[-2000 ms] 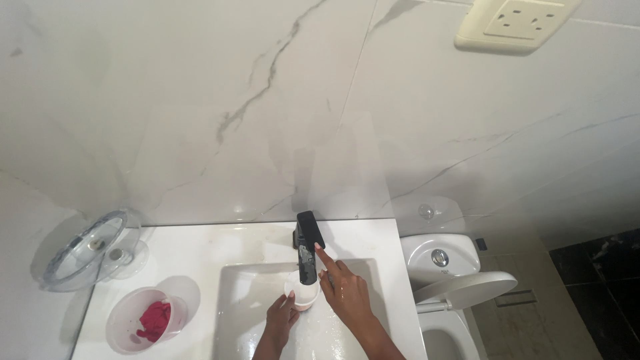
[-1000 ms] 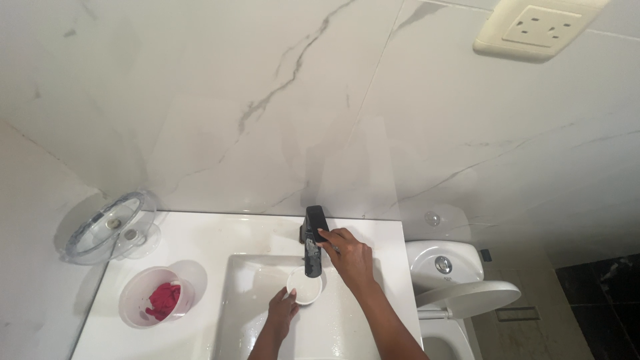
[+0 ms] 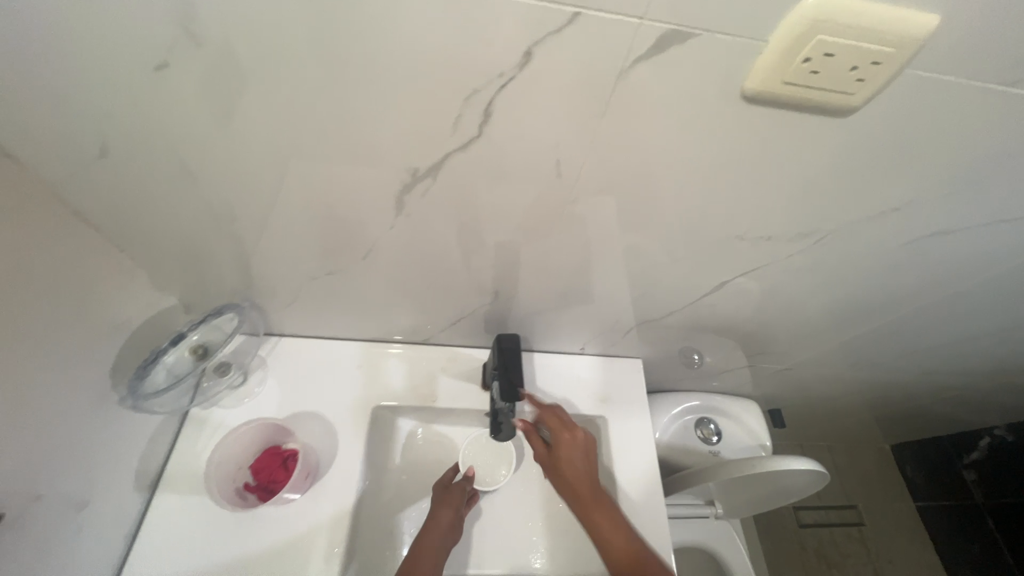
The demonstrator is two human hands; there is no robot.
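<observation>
My left hand point(image 3: 456, 500) grips the rim of a small white round cup point(image 3: 488, 460), held under the spout of a black faucet point(image 3: 506, 376) over the white sink point(image 3: 388, 480). Beside the faucet's right side is my right hand point(image 3: 560, 440), its index fingertip at the lever and its thumb near the spout. Nothing else shows in that hand. Left of the sink, a translucent plastic tub point(image 3: 228, 472) stands on the counter with a red cloth point(image 3: 272, 472) inside.
A clear plastic lid-like piece point(image 3: 188, 356) leans in the left corner of the white counter point(image 3: 344, 372). On the right stands a toilet with its seat raised point(image 3: 752, 488). A power outlet point(image 3: 840, 60) is on the marbled wall.
The right hand went from the faucet's lever end, through a hold higher up one second ago, to the right side of the spout. The left hand has kept the cup under the faucet.
</observation>
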